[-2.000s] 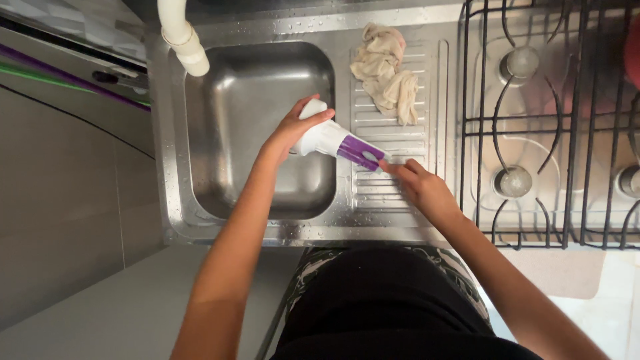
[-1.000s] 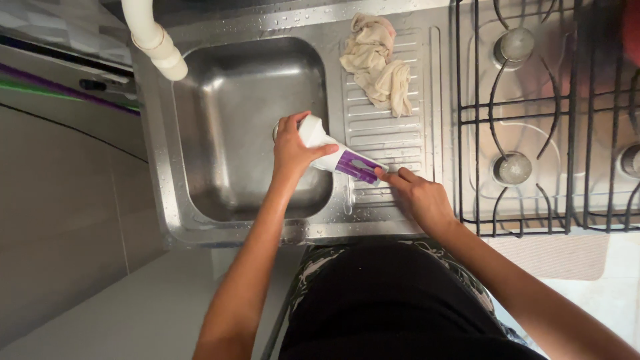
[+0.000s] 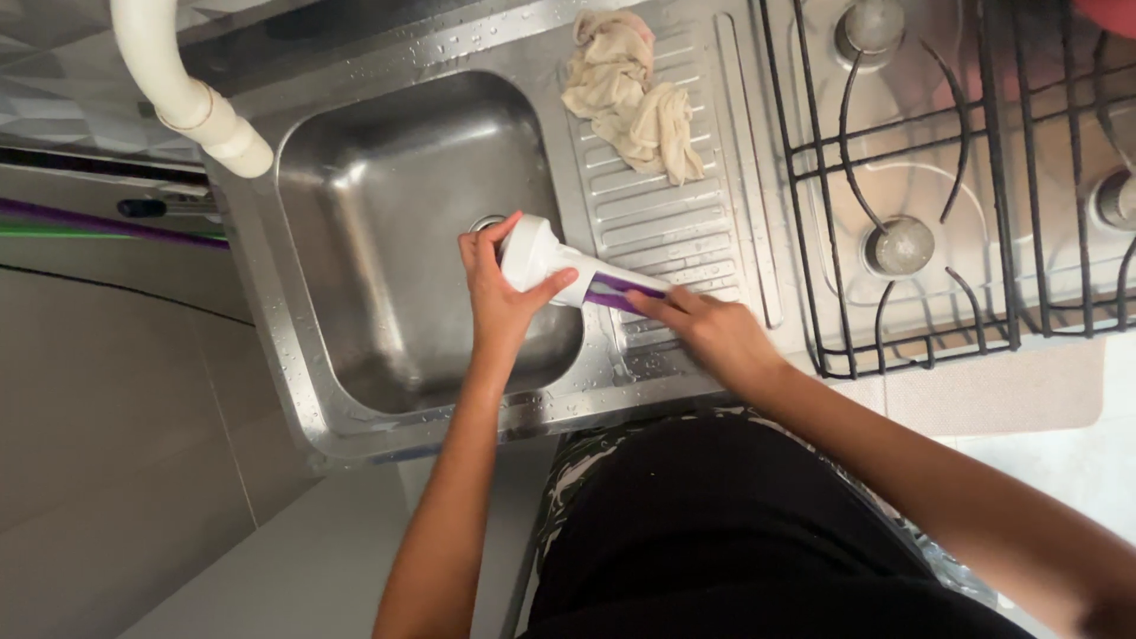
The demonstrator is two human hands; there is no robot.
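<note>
A white handheld device with a purple panel on its handle (image 3: 575, 273), of a kind I cannot tell, lies across both my hands above the right edge of the steel sink basin (image 3: 417, 293). My left hand (image 3: 506, 275) grips its wide, round white head, thumb on the near side and fingers around the far end. My right hand (image 3: 710, 328) holds the end of the purple handle, its index finger along the panel. The handle spans the ribbed drainboard (image 3: 661, 226). A crumpled beige cloth (image 3: 632, 98) rests on the drainboard beyond the hands.
A white plastic faucet pipe (image 3: 209, 120) reaches over the basin's far left corner. Right of the drainboard stands a gas stove with black wire grates (image 3: 825, 240) and round burners (image 3: 899, 247). Purple and green poles (image 3: 106, 222) and a black cable are at the left.
Since the oldest frame, my left hand has shifted its grip around the device's white head, its thumb now on the near side. My right hand has closed further around the handle's end.
</note>
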